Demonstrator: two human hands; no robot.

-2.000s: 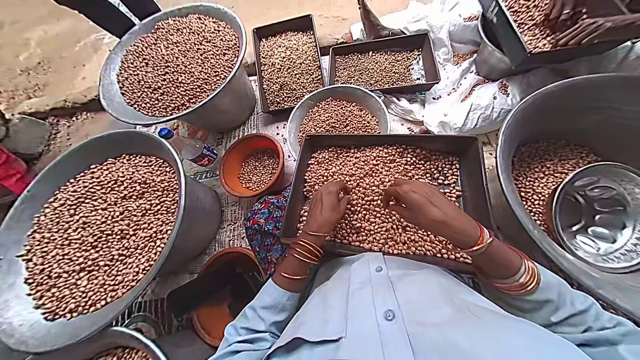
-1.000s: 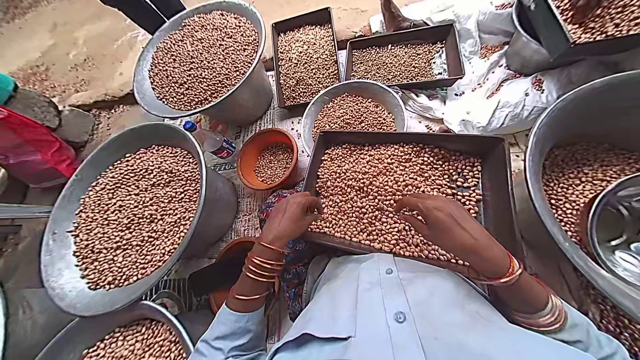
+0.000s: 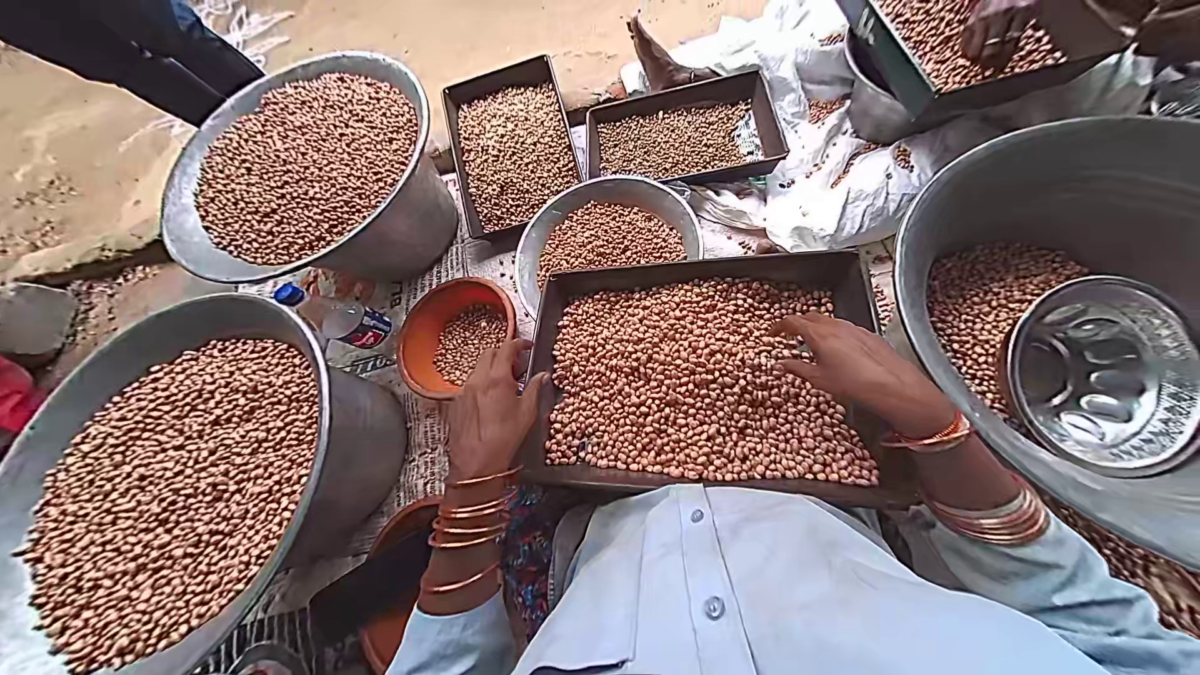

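A dark rectangular metal tray [image 3: 708, 487] full of small round brown nuts or seeds [image 3: 694, 384] rests at my lap. My left hand [image 3: 492, 412] is at the tray's left edge, beside an orange bowl [image 3: 412, 342] with some of the same nuts; whether its fingers hold anything cannot be told. Over the right part of the nuts is my right hand [image 3: 848, 366], fingers spread, its fingertips at the surface of the pile. Bangles circle both wrists. Just beyond the tray stands a round metal bowl [image 3: 689, 211] of nuts.
Large metal tubs of nuts stand at left [image 3: 323, 375], upper left [image 3: 422, 112] and right [image 3: 947, 178], the last holding a shiny metal bowl [image 3: 1106, 375]. Two smaller trays [image 3: 455, 122] [image 3: 778, 131] lie behind. A plastic bottle [image 3: 347, 319] lies left. A co-worker's hand [image 3: 998, 28] is in another tray.
My left hand has moved from over the nuts to the tray's left edge. My right hand has moved away from it, and its fingers are more spread.
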